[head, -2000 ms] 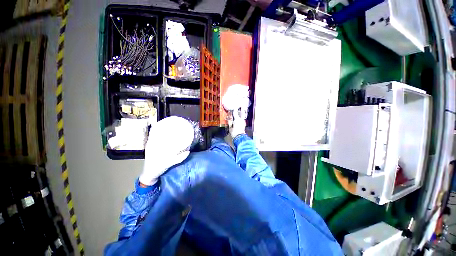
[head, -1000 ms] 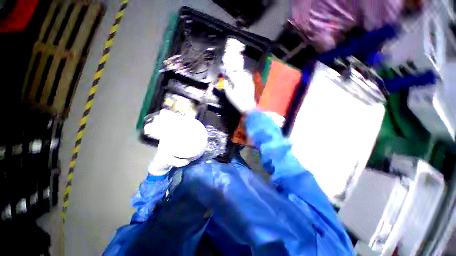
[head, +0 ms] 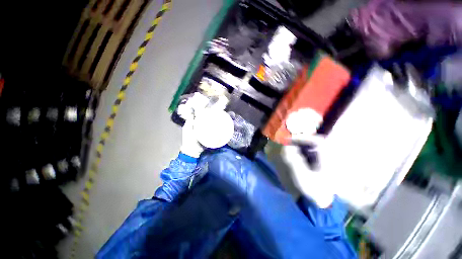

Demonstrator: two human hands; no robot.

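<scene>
My left hand (head: 191, 139), in a white glove, holds a white round thing (head: 215, 129), perhaps a paste jar, over the near end of the black divided bin. My right hand (head: 308, 174), white-gloved and blurred, is over the near left edge of the glaring white framed stencil (head: 375, 136). A dark patch shows at its fingers; I cannot tell whether it is a held object. Another white round thing (head: 303, 121) lies on the red-orange surface (head: 324, 86), just beyond my right fingertips. The orange grid tray (head: 279, 121) leans along the bin side, blurred.
The black divided bin (head: 248, 98) holds a white item (head: 280, 45), clear bags and small parts. Blue bars and the stencil clamp (head: 410, 96) are at the upper right. White enclosures (head: 413, 215) stand at the lower right. Wooden pallets (head: 104, 38) and yellow-black floor tape lie left.
The view has turned and shifted. My right hand has left the bin and moved right to the stencil's edge, uncovering the white round thing. My left hand still holds its round thing.
</scene>
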